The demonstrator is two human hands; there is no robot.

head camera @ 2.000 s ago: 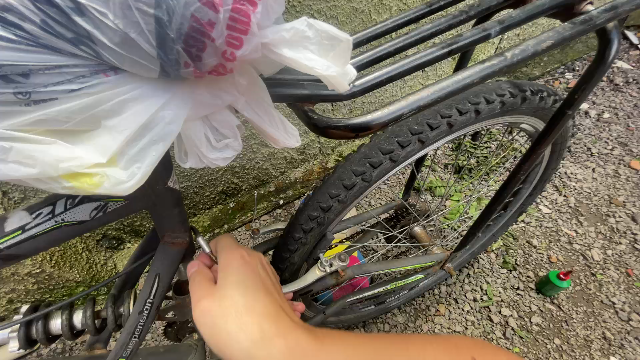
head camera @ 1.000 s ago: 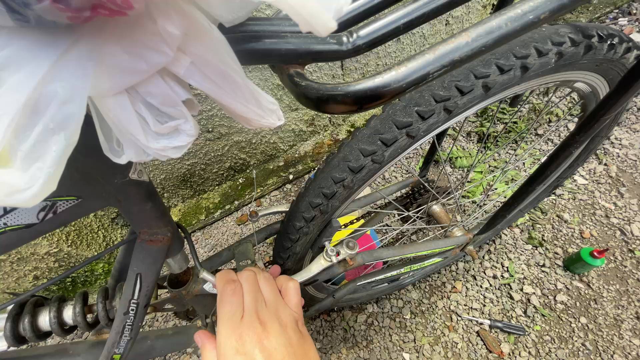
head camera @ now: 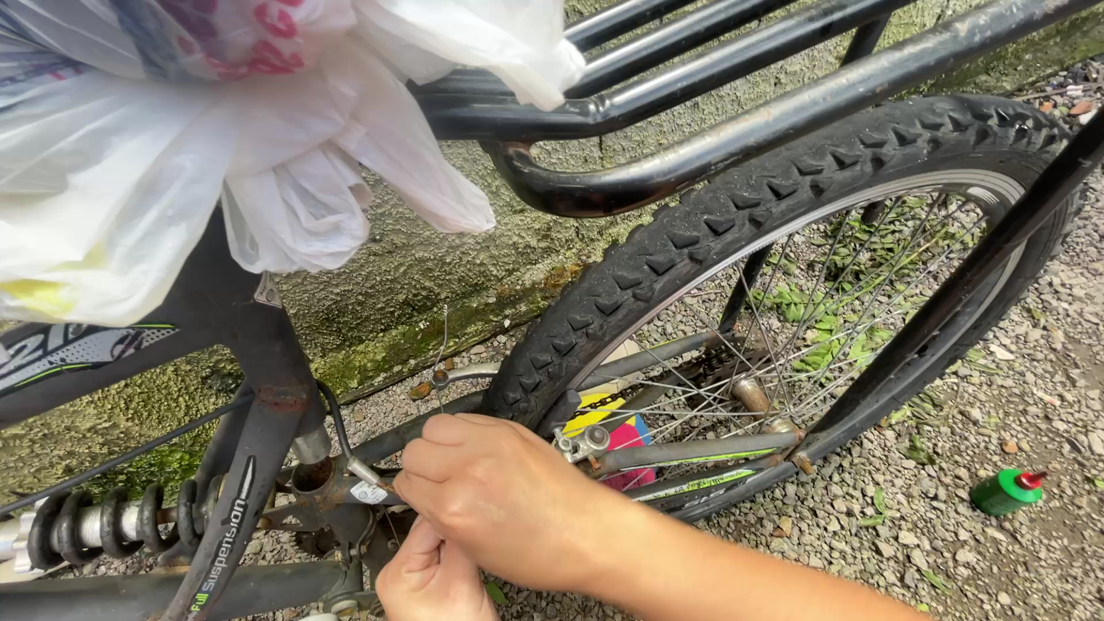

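Both my hands meet low in the middle of the head view, beside the bicycle frame's lower joint and the brake cable noodle (head camera: 358, 466). My right hand (head camera: 500, 496) lies over the left, its fingers bent and pinched near the noodle's end; what is between the fingertips is hidden. Just below it is my left hand (head camera: 431, 573), thumb and fingers closed together, their grip also hidden. To the right of my hands is the metal brake arm (head camera: 591, 442) by the rear tire (head camera: 655, 250). Across the wheel, the other brake arm (head camera: 470, 373) has a thin wire rising from it.
White plastic bags (head camera: 285, 164) cover the upper left, next to a black rear rack (head camera: 690, 164). A coil-spring shock (head camera: 112, 526) is at lower left. A mossy wall (head camera: 414, 276) stands behind the bicycle. On the gravel at right lies a green bottle with a red tip (head camera: 1007, 492).
My left hand has come into view beneath the right. One second ago a single hand was at the frame joint by the brake arm. The view has shifted.
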